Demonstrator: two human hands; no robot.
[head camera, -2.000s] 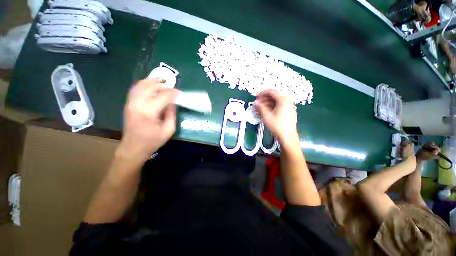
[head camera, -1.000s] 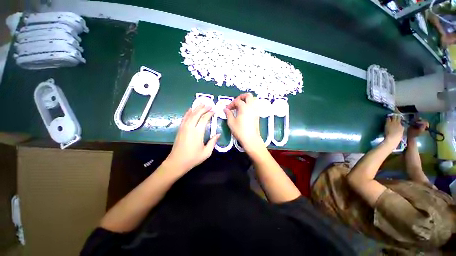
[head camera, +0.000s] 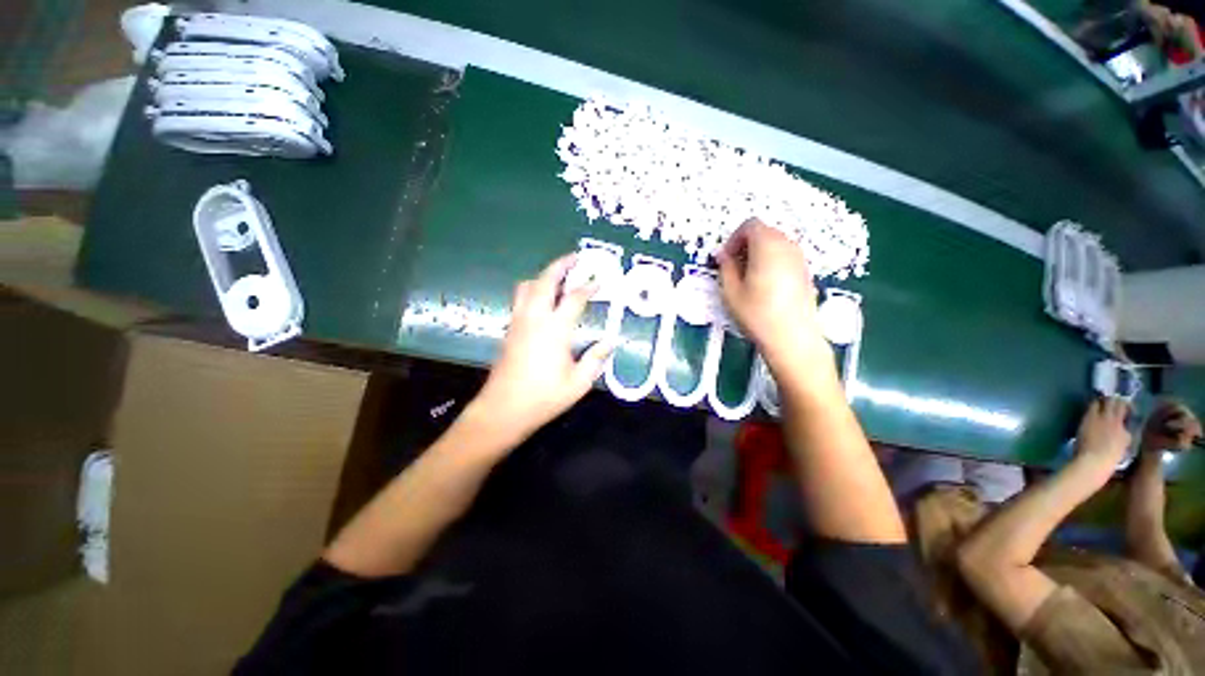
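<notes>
White oval housings (head camera: 637, 346) lie side by side in a row, disc ends toward the pile and open loops toward me. My left hand (head camera: 539, 346) is around the leftmost housing, with fingers on its disc end and thumb by its loop; the hand hides part of it. My right hand (head camera: 777, 293) is over the right part of the row, fingertips bunched at the near edge of the pile of small white parts (head camera: 700, 178). Whether the fingertips hold a small part cannot be told. The hand covers parts of the housings beneath it.
A single housing (head camera: 249, 271) lies at left, below stacked housings (head camera: 241, 93). An open carton (head camera: 231, 489) is below the bench at left. At right are grouped housings (head camera: 1084, 275) and a neighbour's arms (head camera: 1044, 522). A red stool (head camera: 756, 489) is under the bench.
The separate housing left of the row has gone from its place; my left hand is now at the row's left end. My right hand has moved from the disc ends to the pile's edge. The view has shifted.
</notes>
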